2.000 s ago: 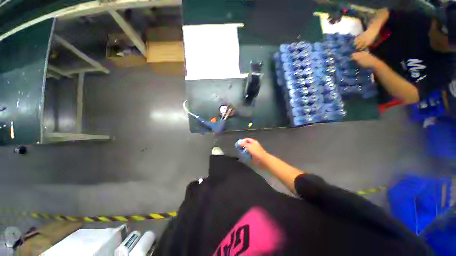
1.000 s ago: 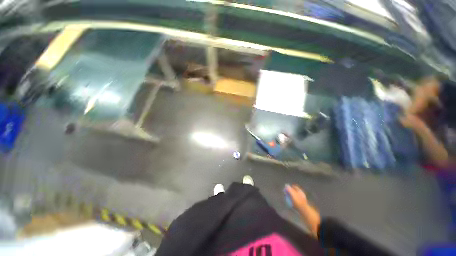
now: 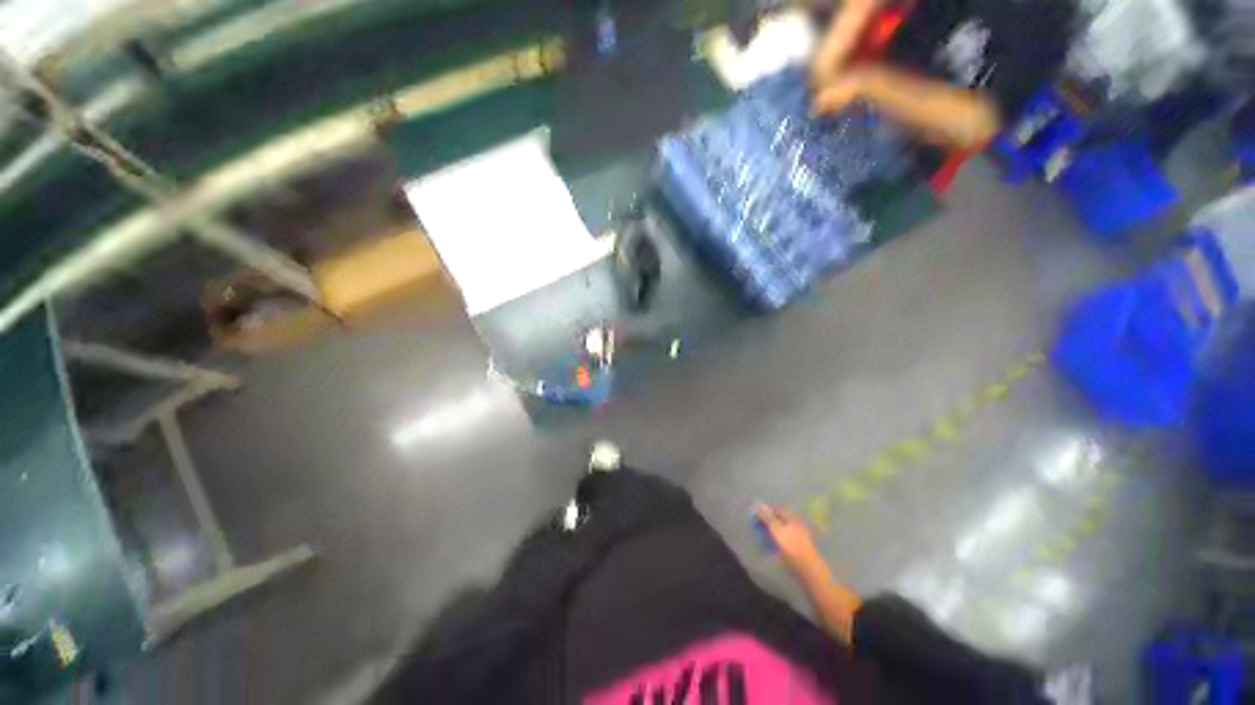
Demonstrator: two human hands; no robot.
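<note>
My right hand (image 3: 790, 534) is low in front of me over the floor, small and blurred. It holds a small blue piece (image 3: 761, 521) at its fingertips, which looks like one pale blue housing. My left hand is not in view. A block of pale blue housings (image 3: 771, 193) in rows stands on the dark green bench (image 3: 705, 292), ahead and to the right, apart from my hand.
A white sheet (image 3: 502, 221), a black object (image 3: 640, 259) and a blue-orange tool (image 3: 578, 390) lie on the bench. Another person's arm (image 3: 908, 103) reaches over the housings. Blue totes (image 3: 1135, 344) stand right. A bench (image 3: 69, 510) is left.
The view has swung left, then back right and tilted, bringing more blue totes and floor tape into view. My right hand still holds the small blue piece.
</note>
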